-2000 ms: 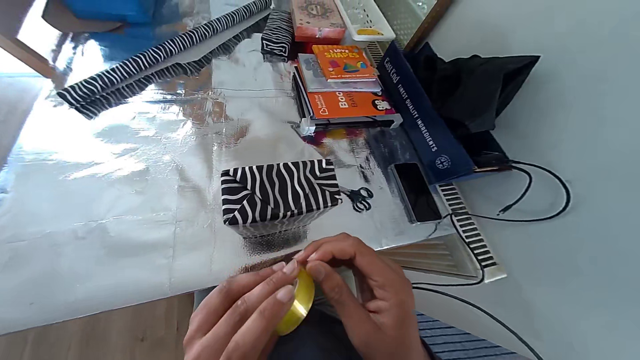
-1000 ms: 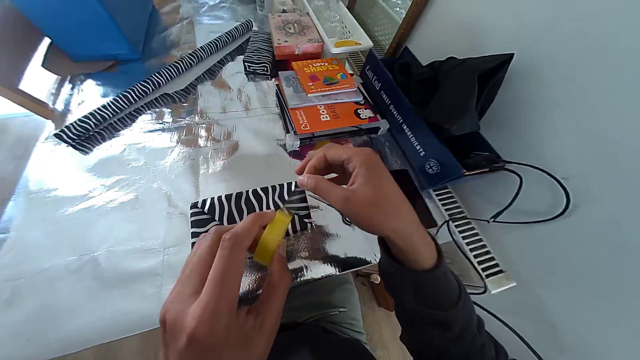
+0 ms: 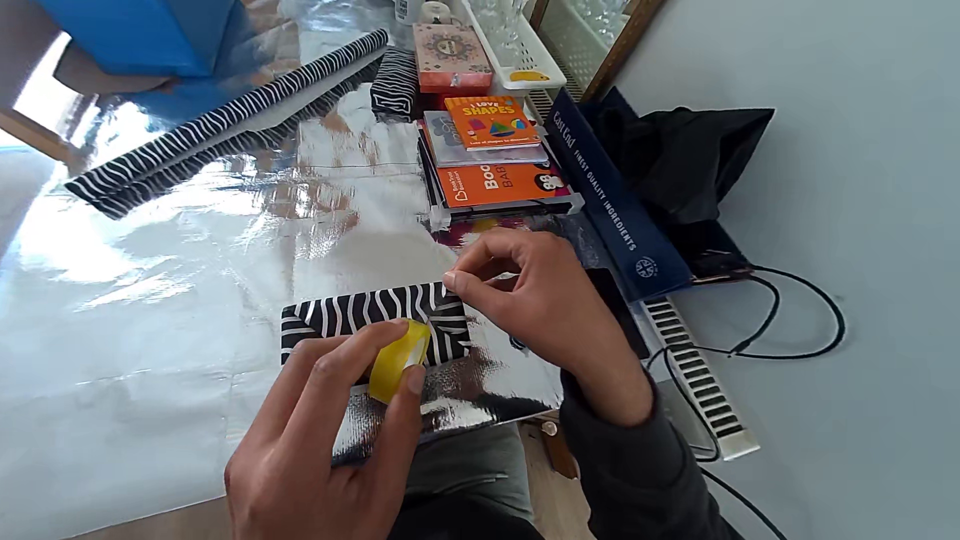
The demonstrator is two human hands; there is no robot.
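Note:
A box wrapped in zebra-striped paper [image 3: 360, 313] lies near the front edge of the foil-covered table. My left hand [image 3: 330, 420] grips a roll of yellow-cored tape [image 3: 396, 367] between thumb and fingers, over the front of the box. At the box's far right corner, the thumb and a finger of my right hand [image 3: 525, 292] are pinched together; a strip of clear tape between them and the roll cannot be made out for certain. Scissors [image 3: 517, 343] lie mostly hidden beneath my right hand. The dark phone [image 3: 611, 292] is partly covered by my right wrist.
A roll of zebra-striped wrapping paper [image 3: 225, 124] stretches across the back left. Stacked books [image 3: 487, 184], a smaller zebra-striped package [image 3: 394, 82] and a pink box [image 3: 452, 56] are behind the box. On the right are a navy carton [image 3: 615, 195], black cables [image 3: 787, 356] and a radiator [image 3: 701, 375].
My hands have moved from the tape roll in front of the box to over it, and my right hand has let go of the roll and moved to the box's far right corner.

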